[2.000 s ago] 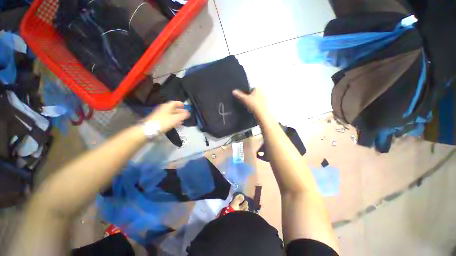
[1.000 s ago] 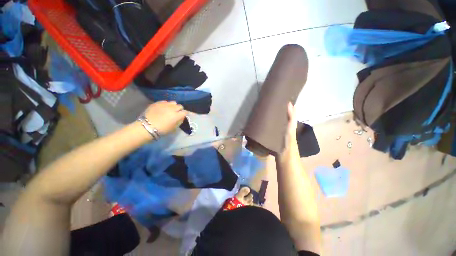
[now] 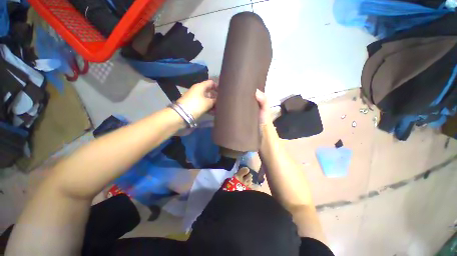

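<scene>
A rolled bundle [image 3: 241,82] with its brown side outward is held upright-looking in front of me, over the pale tiles. My left hand [image 3: 200,99] is at its left side, fingers against the lower half. My right hand [image 3: 261,106] grips its right side, with the thumb on the brown face and the other fingers hidden behind it. Black cut panels [image 3: 176,44] with jagged edges and a blue separator sheet [image 3: 173,68] lie to the left of the bundle.
A red plastic basket [image 3: 98,50] with dark bundles is upper left, red-handled scissors [image 3: 77,69] below it. Offcuts [image 3: 24,87] lie far left. A fanned panel stack [image 3: 401,75] is at right. A small black piece [image 3: 299,120] and blue sheets [image 3: 333,161] lie on the floor.
The black stack marked with chalk was turned into a brown-side-out roll. My left hand has moved from the loose panels to the roll, which has shifted left and stands straighter in view.
</scene>
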